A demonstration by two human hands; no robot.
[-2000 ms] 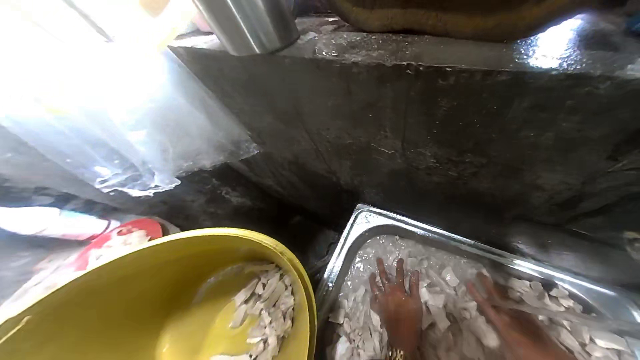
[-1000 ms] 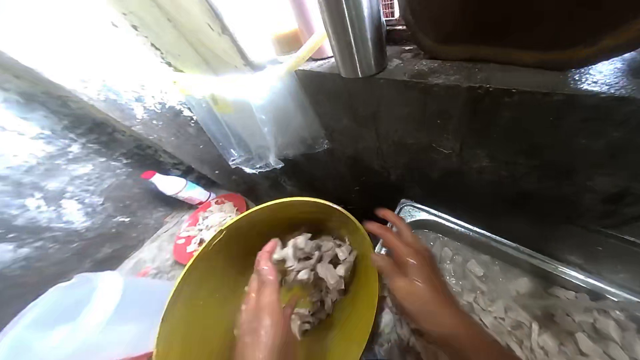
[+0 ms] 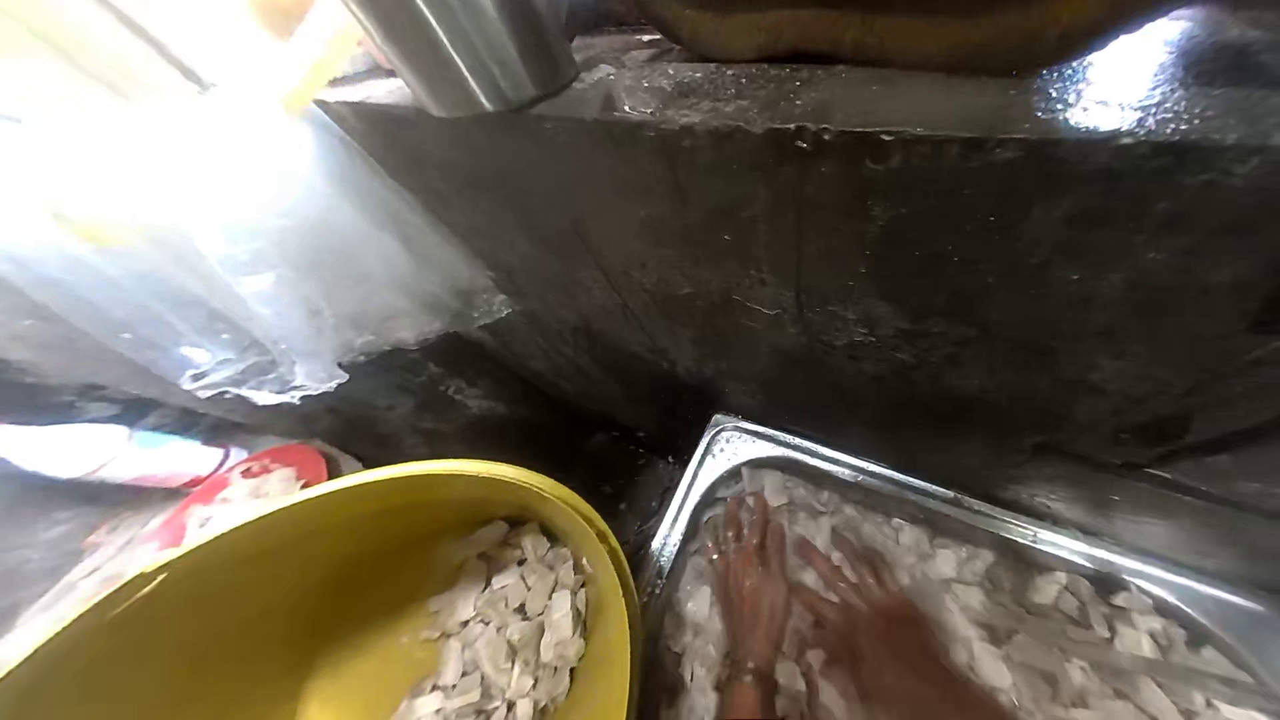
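Note:
Both hands are low in the metal tray (image 3: 860, 468), among wet whitish cut pieces (image 3: 1050, 620) lying in water. My left hand (image 3: 750, 580) rests near the tray's left end, its fingers apart and pointing away from me; a band shows at its wrist. Beside it on the right, my right hand (image 3: 880, 640) is spread over the pieces and somewhat blurred. Neither hand shows a piece gripped. Just left of the tray stands a yellow plastic tub (image 3: 260, 600) with a heap of similar pale pieces (image 3: 520, 620) at its right side.
A dark wet wall (image 3: 800, 260) rises behind the tray, with a metal cylindrical container (image 3: 470, 50) on its ledge. Clear plastic sheeting (image 3: 300, 270) hangs at left. Below it are a white bottle (image 3: 120, 455) on its side and a red plate (image 3: 290, 462) holding pale pieces.
One second ago my left hand was in the yellow tub and my right hand was above the tray's left edge. Now both hands are down among the pieces in the tray. The view has shifted.

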